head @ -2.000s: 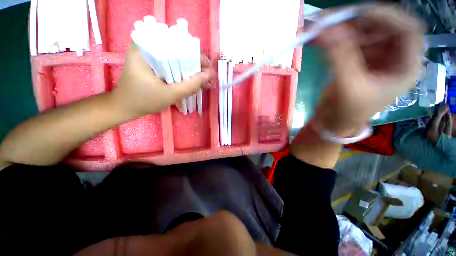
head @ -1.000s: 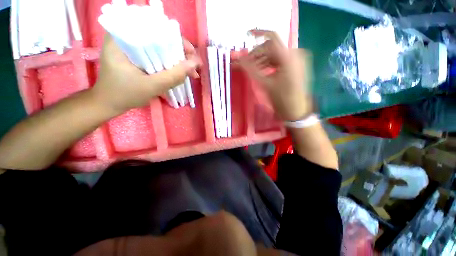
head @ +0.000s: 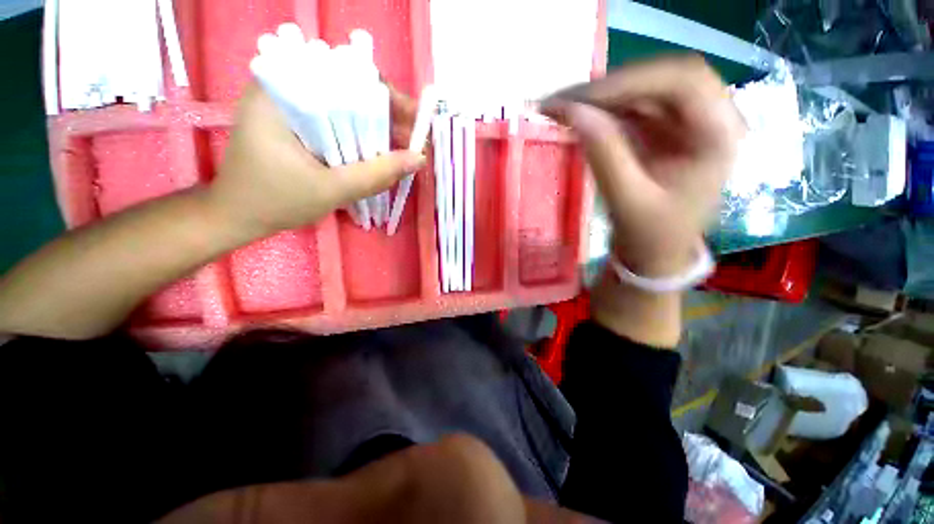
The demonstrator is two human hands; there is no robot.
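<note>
My left hand [head: 282,174] is closed around a bunch of white sticks [head: 333,107], pale ends upward. One white stick [head: 413,148] leans apart from the bunch at my thumb tip. The bunch is above the pink-red foam tray [head: 379,319]. Several laid sticks [head: 455,205] lie side by side in a near compartment. Beyond them a far compartment holds an overexposed white block of sticks [head: 517,51]. My right hand [head: 661,164] is blurred at the tray's right side, fingertips near that block's edge; whether they pinch anything is unclear.
More white sticks [head: 108,51] fill the far left compartment. On the green bench [head: 635,61] at the right lie a clear plastic bag [head: 819,143] and a white box [head: 881,164]. A red stool [head: 768,271], cartons [head: 891,363] and bagged goods are on the floor at the right.
My right hand moved from the right to the laid sticks, then back rightward. The near compartment shows more laid sticks than two seconds ago. One stick now stands apart from the left hand's bunch.
</note>
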